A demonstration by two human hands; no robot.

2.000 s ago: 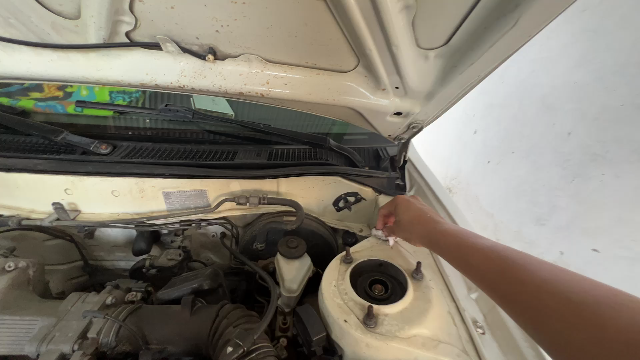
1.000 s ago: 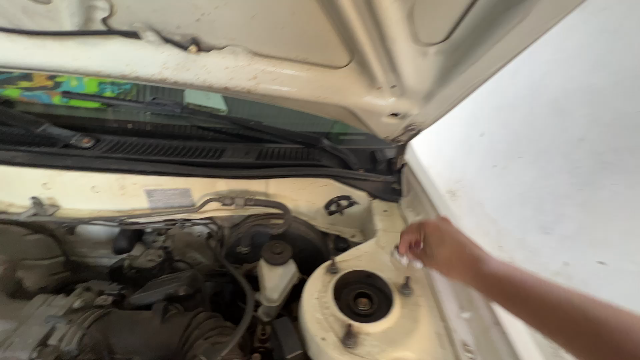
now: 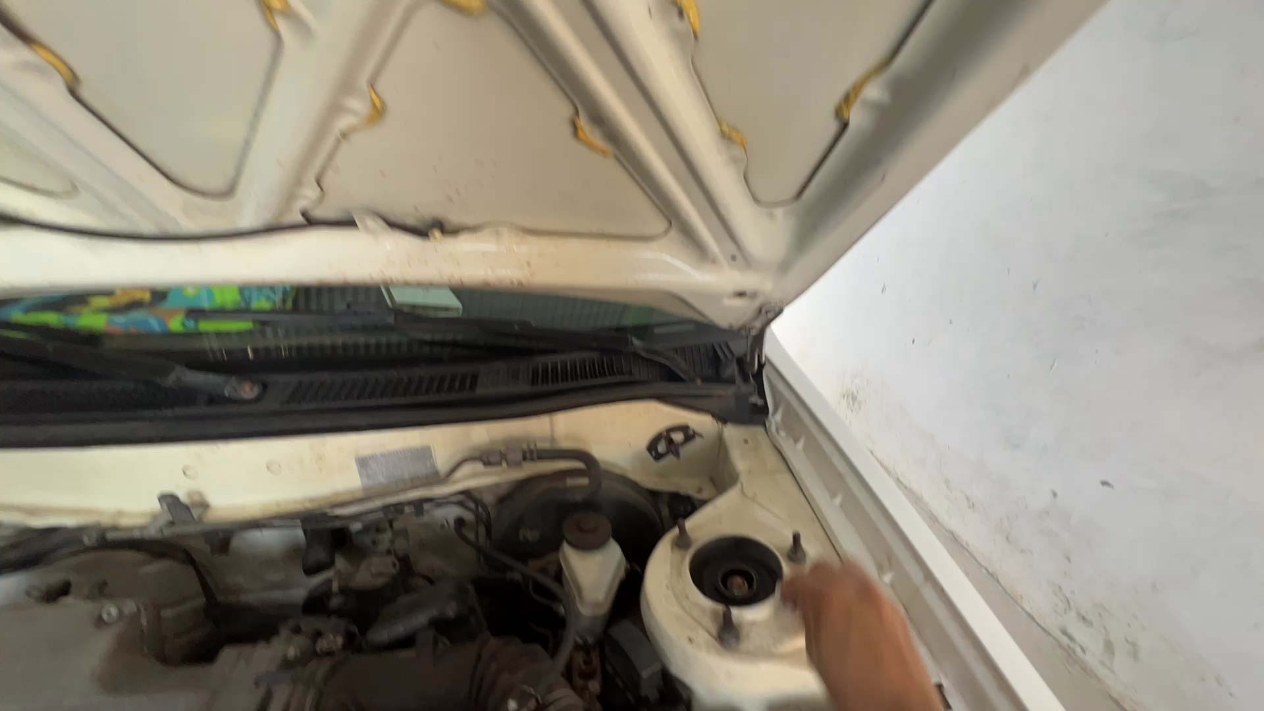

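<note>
My right hand (image 3: 857, 627), blurred, is over the right side of the cream-painted strut tower (image 3: 676, 632), with its fingers curled. Whether anything is in the fingers cannot be told. Beside the fingertips is the round opening with the dark strut mount (image 3: 736, 573). Threaded studs stand around it, one behind my hand (image 3: 796, 547) and one at the near side (image 3: 728, 626). A brake fluid reservoir (image 3: 591, 568) with a dark cap is left of the tower. My left hand is out of view.
The raised hood (image 3: 494, 148) hangs above, over the windshield wipers and black cowl grille (image 3: 385, 387). The fender edge (image 3: 889, 513) runs along the right, near a white wall (image 3: 1066, 296). A ribbed air intake hose (image 3: 474, 676) and engine parts fill the lower left.
My right hand has moved from the rear corner of the strut tower toward its near right side. A small white thing showed at its fingers earlier. The view has tilted up.
</note>
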